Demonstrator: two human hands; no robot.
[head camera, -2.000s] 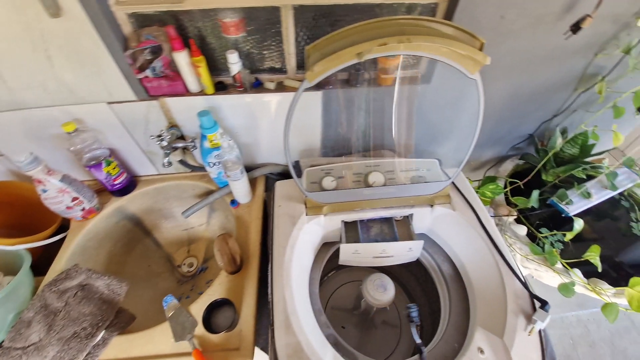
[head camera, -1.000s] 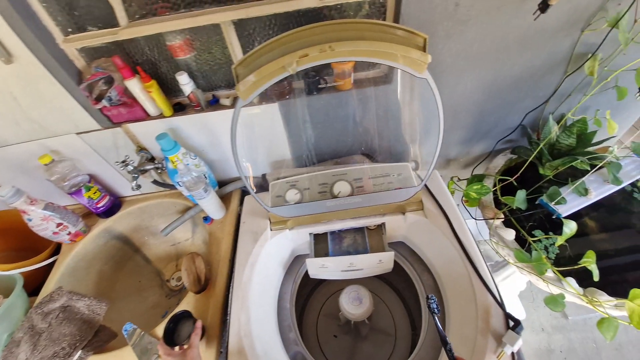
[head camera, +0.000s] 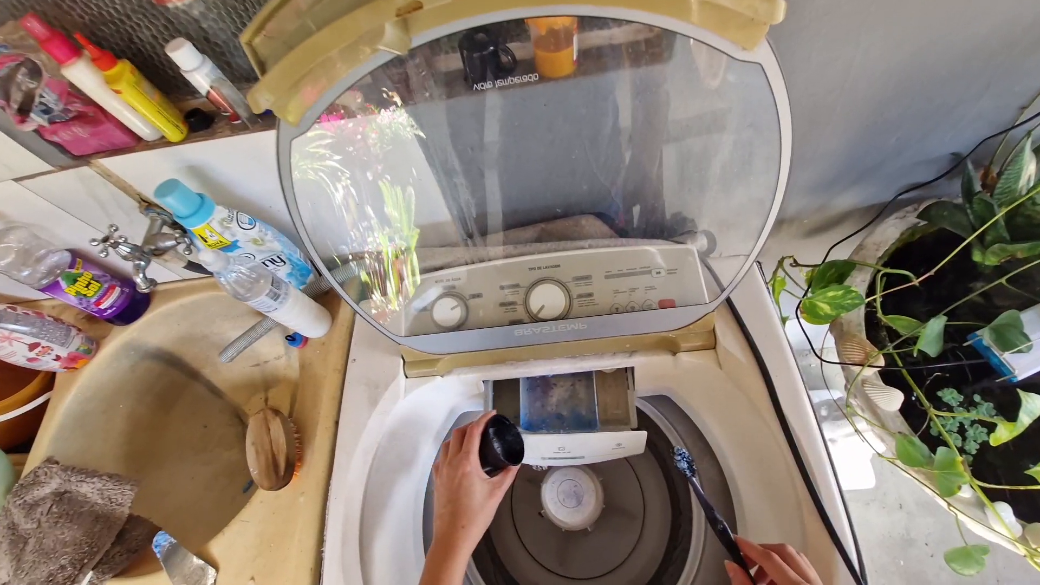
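My left hand (head camera: 465, 479) grips a small black cup (head camera: 500, 444), its mouth tilted toward the pulled-out dispenser drawer (head camera: 583, 446) of the top-loading washing machine (head camera: 374, 455). Right of the drawer, my right hand (head camera: 772, 562) holds the dark handle of a toothbrush (head camera: 708, 508); its bristles carry bluish-white matter. Blue residue lies in the drawer's middle compartment. Below, the agitator (head camera: 572, 497) shows inside the drum. The round glass lid (head camera: 520, 187) stands raised over the control panel (head camera: 561, 294).
At left, a sink (head camera: 154, 439) has a wooden scrub brush (head camera: 272, 448) on its rim, with a brown cloth (head camera: 65, 516), a metal blade (head camera: 183, 561) and several bottles nearby. A corrugated hose (head camera: 248, 339) crosses the rim. A potted plant (head camera: 934, 341) and a black cable flank the machine's right side.
My left hand has carried the black cup from the sink's edge to the dispenser drawer. The toothbrush, earlier at the drum's right side, remains in my right hand. The view is nearer the machine.
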